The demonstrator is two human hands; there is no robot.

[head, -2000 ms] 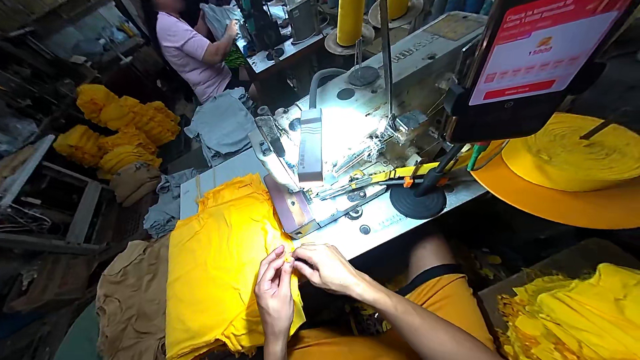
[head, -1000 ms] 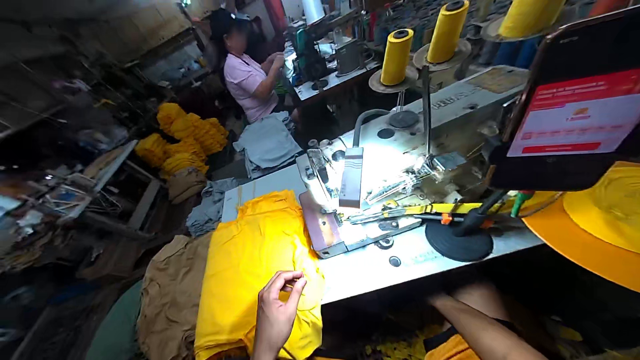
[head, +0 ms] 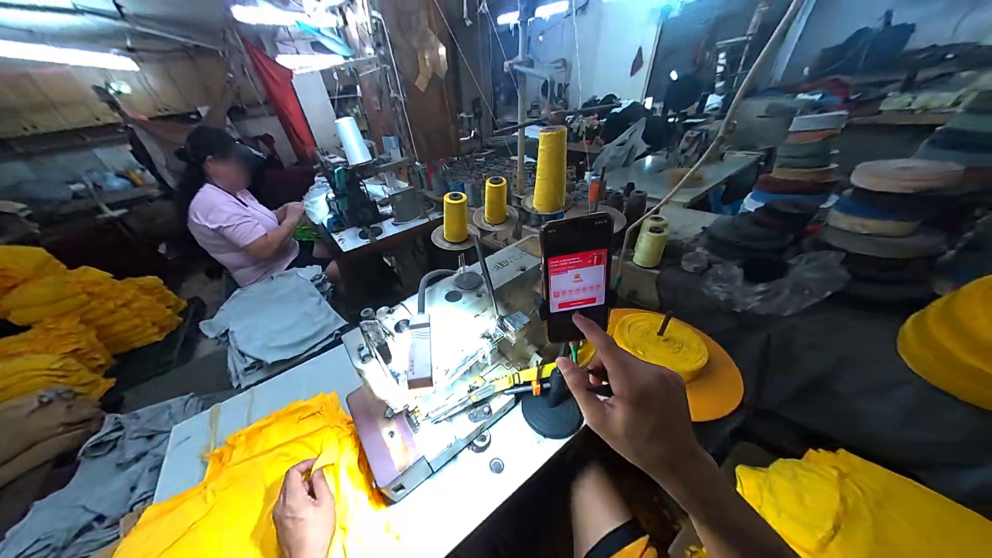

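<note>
My right hand [head: 632, 395] is raised at a smartphone [head: 576, 275] on a black stand, its index finger at the lower part of the lit screen; it holds nothing. My left hand [head: 305, 508] rests on a pile of yellow fabric [head: 232, 473], with a fold of the cloth at its thumb and fingertips; whether it pinches the fold is not clear. Between the hands is an industrial sewing machine [head: 457, 333] under a bright lamp, with a yellow strip running into it. A roll of yellow fabric tape [head: 659, 345] lies on an orange disc behind my right hand.
Yellow thread cones [head: 550, 170] stand behind the machine. A co-worker [head: 240, 209] sits at another machine at the back left. Grey garments [head: 271, 314] lie beyond the table's left side, and more yellow fabric [head: 860, 496] at the lower right. Stacked fabric rolls [head: 891, 201] stand at the right.
My hands were together at the yellow fabric two seconds ago. My right hand has moved right and up to the phone, while my left hand stays at the pile. The view has tilted up.
</note>
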